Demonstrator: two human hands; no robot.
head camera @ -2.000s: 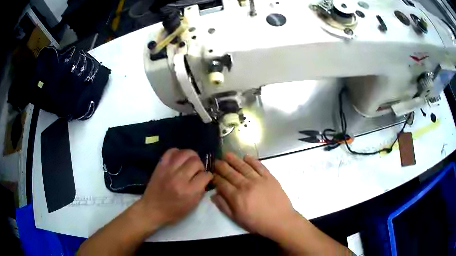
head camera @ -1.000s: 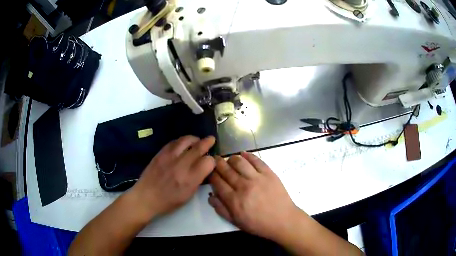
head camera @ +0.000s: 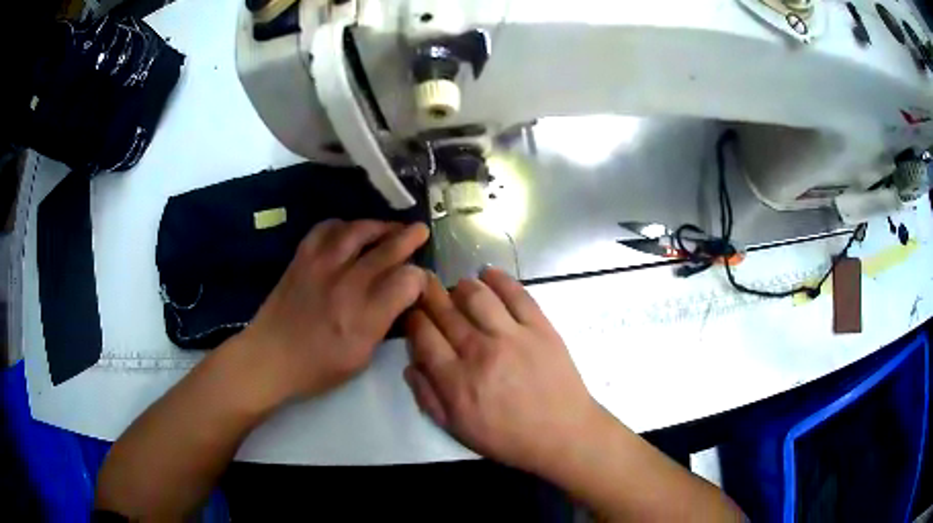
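Note:
A black fabric bag panel (head camera: 220, 240) with a small yellow label (head camera: 270, 218) lies flat left of the needle, its right edge under the presser foot area (head camera: 440, 199). My left hand (head camera: 343, 296) presses on the panel's right part, fingertips near its edge. My right hand (head camera: 491, 358) lies beside it, its fingers meeting the panel's right edge at my left fingertips. Both hands are bare. The fabric between the fingertips is mostly hidden, so a pinch cannot be made out.
The white sewing machine (head camera: 634, 72) spans the top. Stacked bag pieces (head camera: 97, 92) and a flat black panel (head camera: 70, 276) lie left. Thread snips (head camera: 655, 241), black cord (head camera: 762, 291) and a brown tab (head camera: 847, 296) lie right. A blue crate (head camera: 793, 449) stands below.
The view has moved closer to the machine, and table items sit higher in it. The panel's right edge and both hands are slightly nearer the needle. My hands keep nearly the same pose.

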